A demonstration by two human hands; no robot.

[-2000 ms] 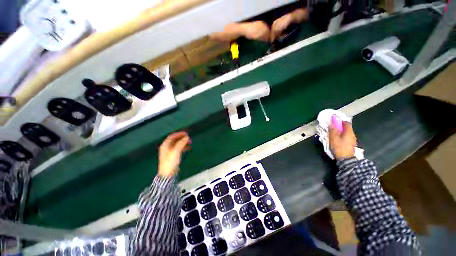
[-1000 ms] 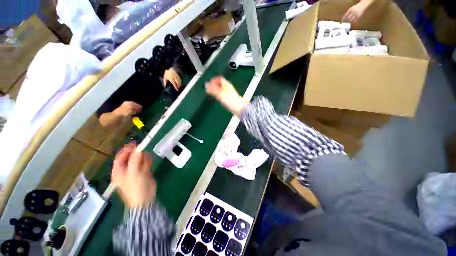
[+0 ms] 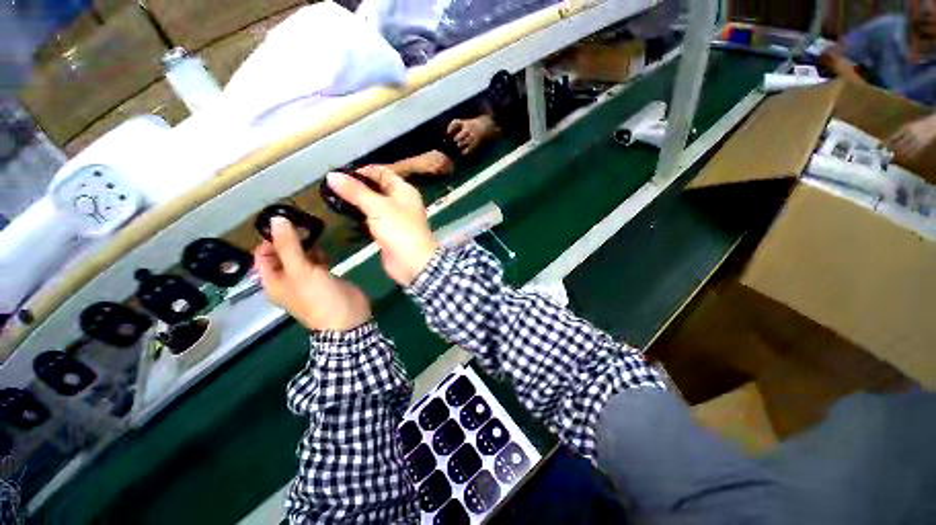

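My left hand (image 3: pixel 313 287) has its thumb and fingers on a black face sticker (image 3: pixel 304 226) in the row along the shelf edge. My right hand (image 3: pixel 395 220) pinches another black face sticker (image 3: pixel 339 195) just right of it. A white camera housing (image 3: pixel 474 223) lies on the green belt, mostly hidden behind my right sleeve, its thin cord showing. The sticker sheet (image 3: pixel 524 467) with rows of black decals lies below, partly covered by my sleeves. A bit of the white cloth (image 3: pixel 551 291) shows beside my right forearm.
More black stickers (image 3: pixel 113 323) line the shelf edge at left. Another white housing (image 3: pixel 644 124) lies up the belt near a pale post (image 3: pixel 686 103). An open carton (image 3: pixel 836 277) with white units stands at right, a person beside it. Another person's hands (image 3: pixel 474 133) show across the belt.
Both hands have moved to the stickers on the shelf edge; the right hand came back from reaching up the belt. The view has shifted. Earlier, the right hand let go of the cloth.
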